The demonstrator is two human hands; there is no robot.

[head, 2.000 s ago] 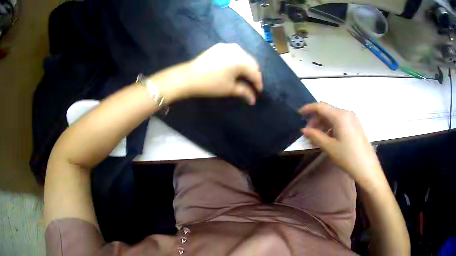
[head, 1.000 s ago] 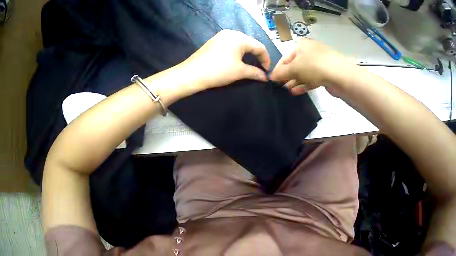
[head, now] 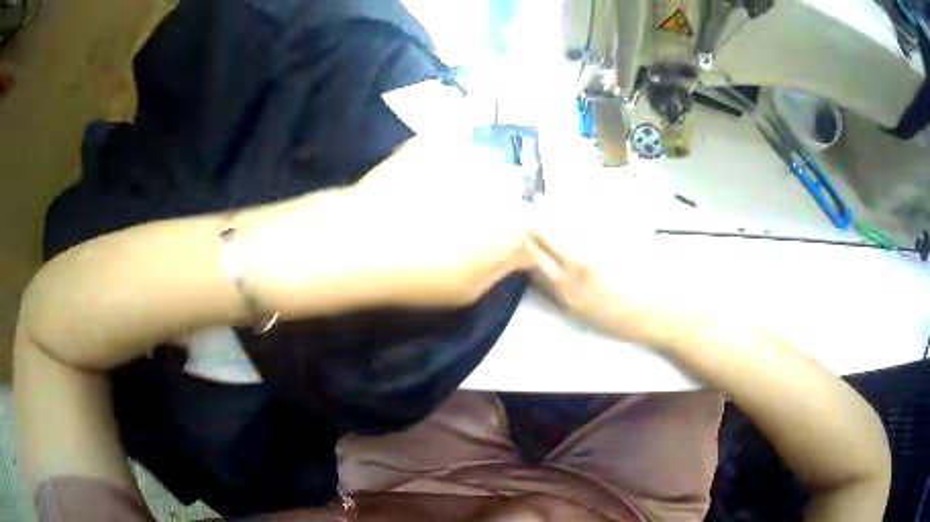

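The dark garment (head: 286, 112) lies in a bunched heap at the left and centre, and part of it hangs over the table's front edge. My left hand (head: 449, 219) lies over the garment near the needle area, washed out by glare. My right hand (head: 581, 270) touches it, fingers towards the same spot. The cloth under the fingers is hidden, so I cannot tell what either hand grips. The presser foot area (head: 510, 153) shows just beyond my hands, partly lost in bright light.
The cream machine head (head: 806, 51) with a yellow warning triangle is at the upper right. Blue-handled snips (head: 821, 194) and a green-handled tool (head: 875, 237) lie at the right. A perforated disc (head: 647, 141) sits near the needle. A white piece (head: 219, 357) shows under my left forearm.
The flat dark panel has been pulled back and bunched to the left. Both hands have moved lower in the picture, and the view now shows more of the machine head.
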